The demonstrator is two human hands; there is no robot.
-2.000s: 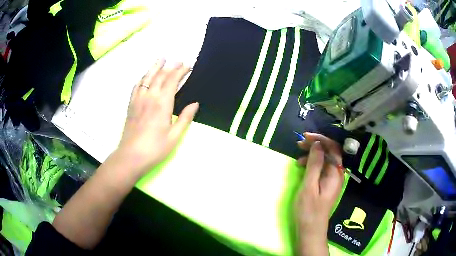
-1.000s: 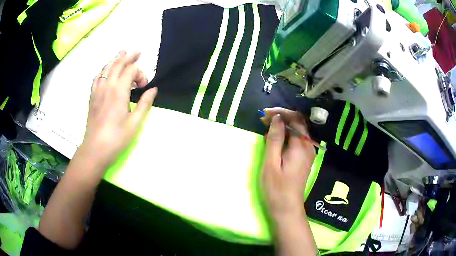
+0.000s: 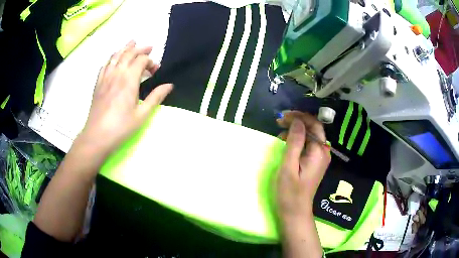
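Note:
A black panel with three narrow pale stripes lies flat, its lower edge along a glaring neon panel. My left hand lies over the left edge where the two meet, fingers spread, thumb on the black panel. My right hand holds a slim marking pen with a blue tip, near the seam below the presser foot. A printed black piece with a yellow hat and white lettering lies right of my right hand, partly covered by it.
The sewing machine stands at the upper right with a blue-lit screen. Black and neon garment pieces lie at the upper left. Green strips in clear plastic are at the left edge. A white marked table shows beneath.
The view has shifted, moving the machine and fabric left and up in the picture. My right hand with the pen has moved slightly right along the fabric since a second ago.

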